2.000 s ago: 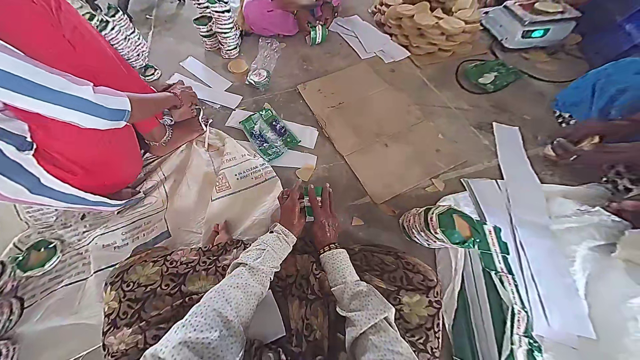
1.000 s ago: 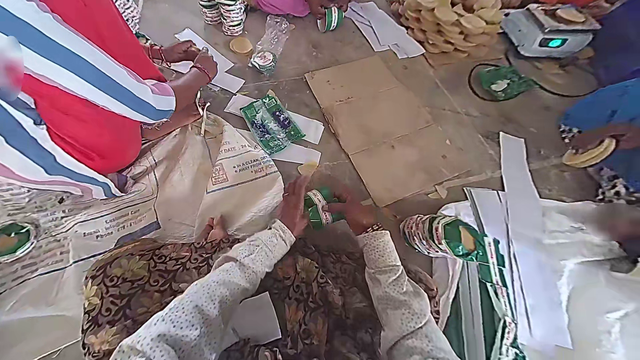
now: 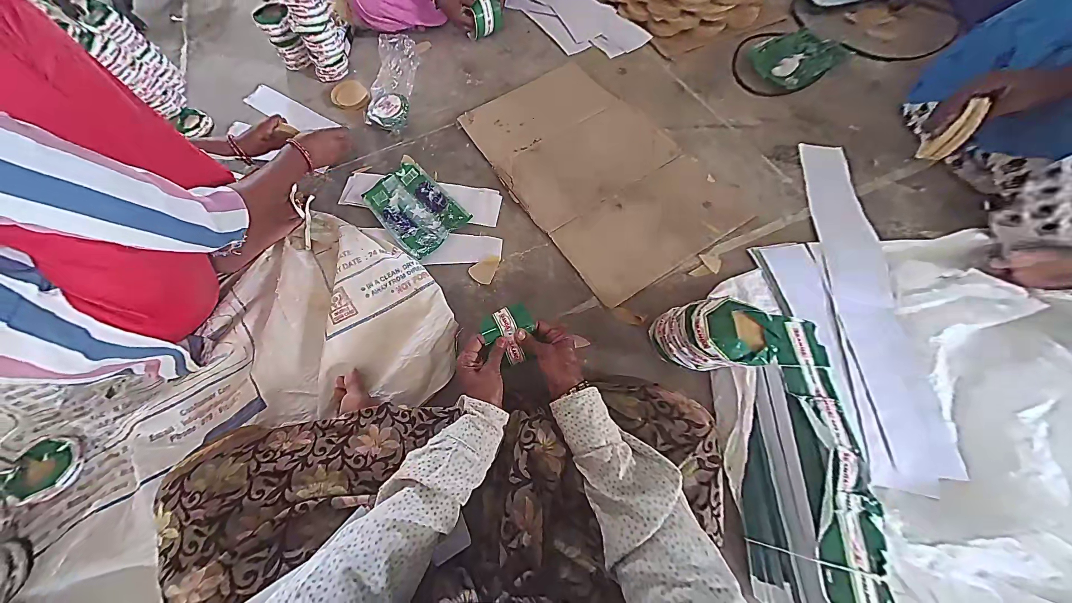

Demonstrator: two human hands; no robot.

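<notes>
Above my lap, my left hand (image 3: 481, 367) and my right hand (image 3: 554, 356) hold a small green packet (image 3: 507, 325) between them, with fingers and thumbs on its near side. A white printed band runs across the packet. Its contents are hidden. Beyond my hands, a broken piece of thin tan disc (image 3: 484, 270) lies on the floor. Farther off, a green printed plastic wrapper (image 3: 416, 208) rests across white paper strips (image 3: 469, 249). To the right lies a row of round green-and-white packets (image 3: 687, 335), beside a stack of green printed wrappers (image 3: 829, 419).
A flat cardboard sheet (image 3: 611, 180) lies ahead on the floor. Long white paper strips (image 3: 871, 318) are on white plastic sheeting at right. A printed woven sack (image 3: 385, 327) is at left. Co-workers sit left, right and ahead; one at right holds tan discs (image 3: 959, 130). Packet stacks (image 3: 314, 38) stand upper left.
My hands have turned the green packet, and its white band now faces me. The co-worker's hands at left have shifted. The view has moved a little.
</notes>
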